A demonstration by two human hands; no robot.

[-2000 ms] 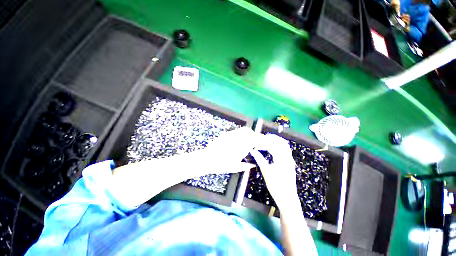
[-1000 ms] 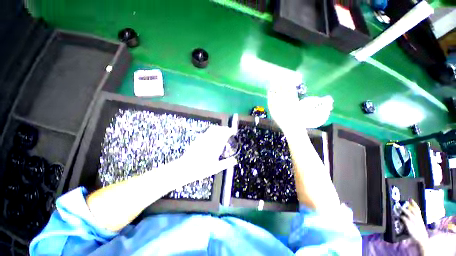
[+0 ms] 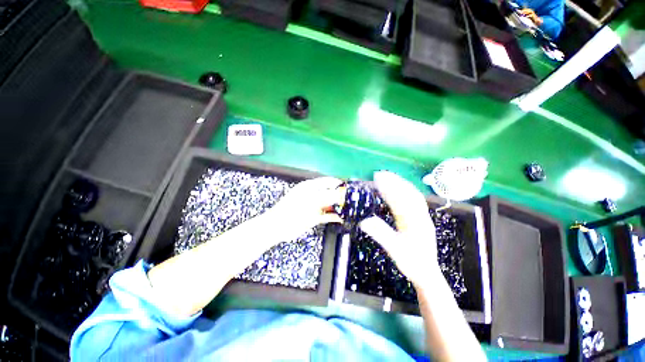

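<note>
My left hand (image 3: 315, 201) and my right hand (image 3: 402, 223) are together at the centre, above the border between two parts trays. A glossy round black unit (image 3: 359, 201) is held between them. A small orange-yellow patch shows at my left fingertips; I cannot tell what it belongs to. The tray of small silver parts (image 3: 247, 225) lies under my left forearm. The tray of small black parts (image 3: 442, 244) lies under my right hand, which hides part of it.
A divided tray (image 3: 145, 134) at the left holds several black units. A white counter (image 3: 245, 139), single black units (image 3: 298, 107) and a white basket (image 3: 457, 178) stand behind. A dark tray (image 3: 518, 272) lies to the right. Another person's blue sleeve shows top right.
My right hand has come back from beside the white basket to meet my left hand at the round black unit. The other person's hand at the lower right is out of view.
</note>
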